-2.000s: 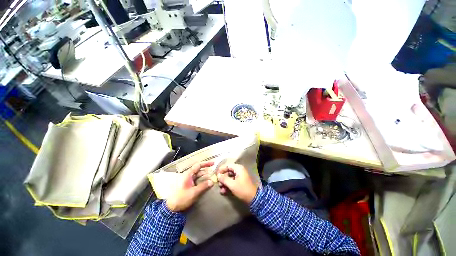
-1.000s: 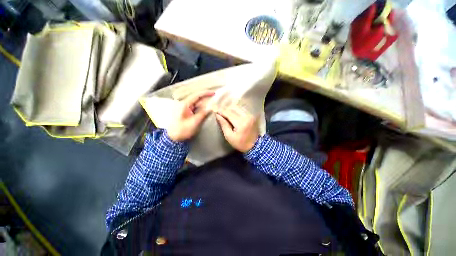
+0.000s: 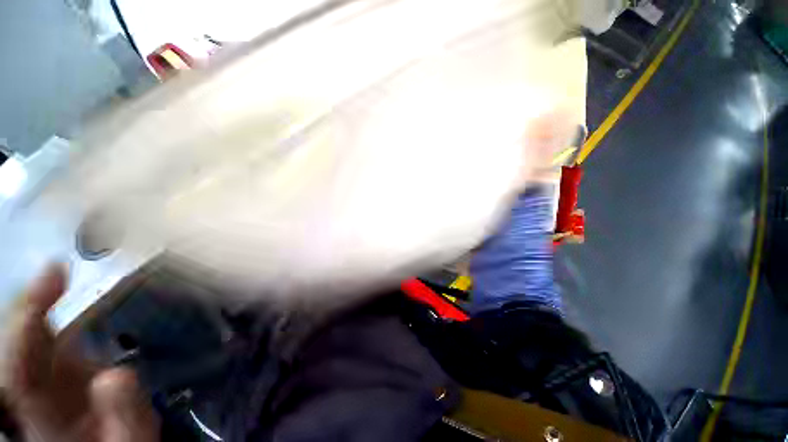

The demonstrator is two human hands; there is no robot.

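Note:
A pale beige fabric bag (image 3: 346,147), strongly blurred, spans the upper middle of the view. My right hand (image 3: 549,142) is at the bag's right end, blurred, and grips it there. My left hand (image 3: 73,371) is at the lower left edge, partly cut off, with its fingers apart and nothing in it. It is apart from the bag. Snap fasteners cannot be made out.
The white bench (image 3: 86,280) shows at the left, with a dark round bowl (image 3: 99,237) partly behind the bag. A small red box (image 3: 171,60) is at the upper left. Red container parts (image 3: 568,203) stand right of my sleeve. Grey floor with yellow lines lies right.
The view has swung to the right. My left hand has let go of the bag and is at the lower left. My right hand has moved out to the right with a bag, now spread across the view.

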